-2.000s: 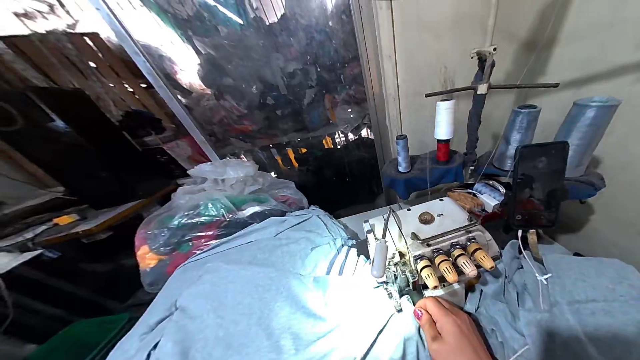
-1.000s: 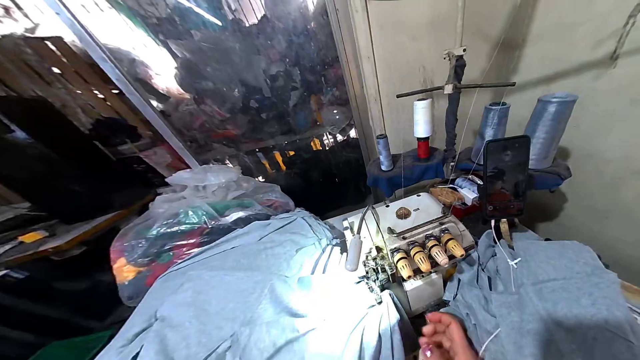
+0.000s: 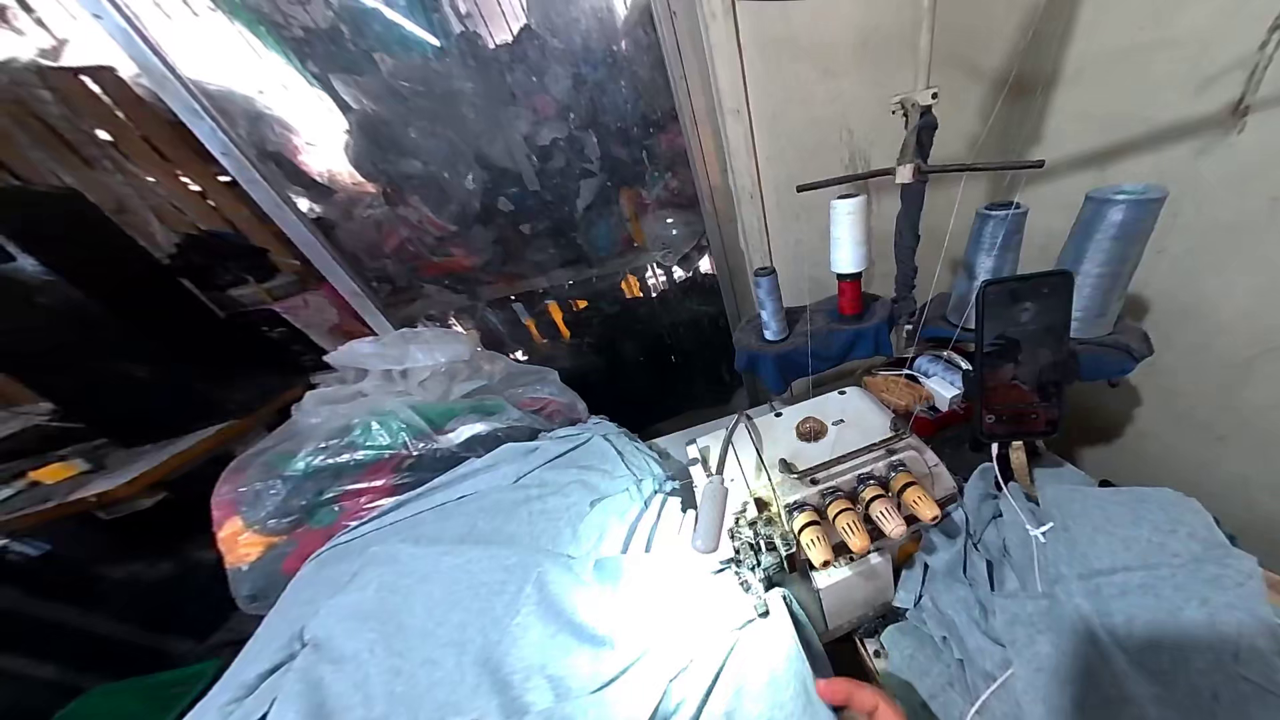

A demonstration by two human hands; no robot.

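The fingers of my right hand show at the bottom edge, touching the right edge of the light blue fabric; the rest of that hand is cut off, so its grip cannot be made out. My left hand is out of view. The fabric spreads left of an overlock sewing machine, with its edge near the needle and looper parts. Several tan tension knobs line the machine's front. A small lamp with a grey body hangs by the needle area, where bright light washes out the cloth.
More light blue fabric lies at right, below an upright smartphone. Thread cones and a white spool stand behind the machine. A clear plastic bag of coloured cloth sits at left, before a glass pane.
My right hand has gone from beside the machine's front to the bottom edge, at the fabric's right edge. The fabric edge now stands raised below the needle area.
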